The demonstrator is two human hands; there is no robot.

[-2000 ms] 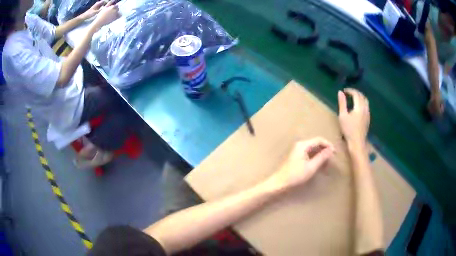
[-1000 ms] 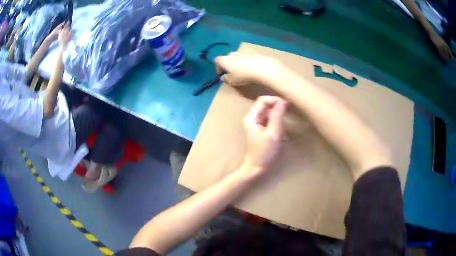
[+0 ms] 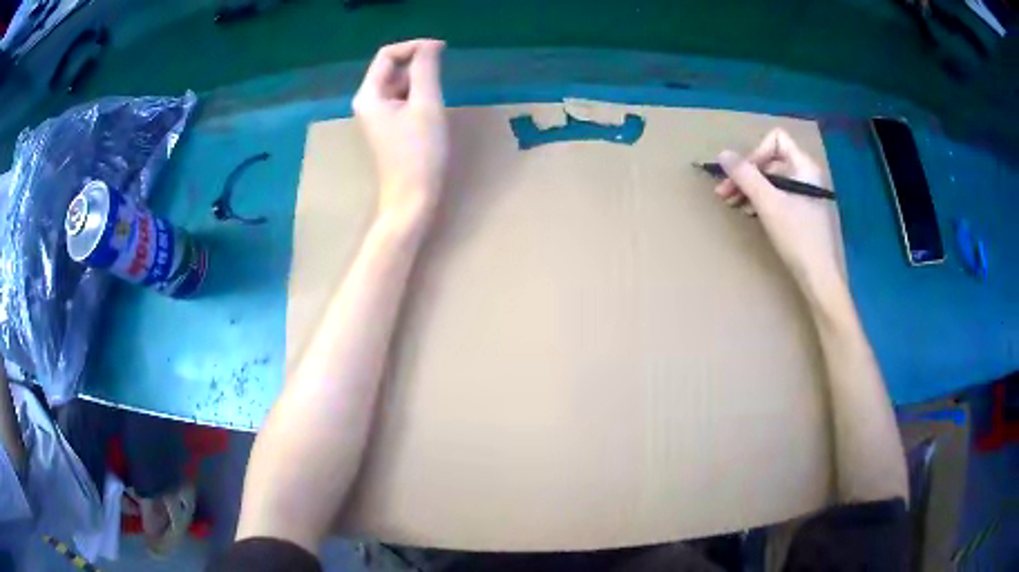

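Observation:
My right hand [image 3: 782, 201] holds a slim black stick [image 3: 799, 186], a pen or tweezers, over the right part of the cardboard mat [image 3: 559, 358]. Its tip points left. My left hand [image 3: 405, 117] is raised at the mat's far left edge with fingers curled and thumb close to them. No object shows in it, but the inside of the fingers is hidden. A thin black curved bracket [image 3: 232, 188] lies on the teal bench left of the mat.
A blue drink can [image 3: 145, 246] stands at the left beside a clear plastic bag [image 3: 50, 268]. A smartphone [image 3: 907, 190] and a small blue object [image 3: 970, 248] lie right of the mat. Black headbands [image 3: 78, 58] lie on the green belt [image 3: 503, 45] beyond.
The view has turned. My right hand has taken the black stick from the bench beside the bracket and moved right with it. My left hand has moved to the mat's far left edge, still curled.

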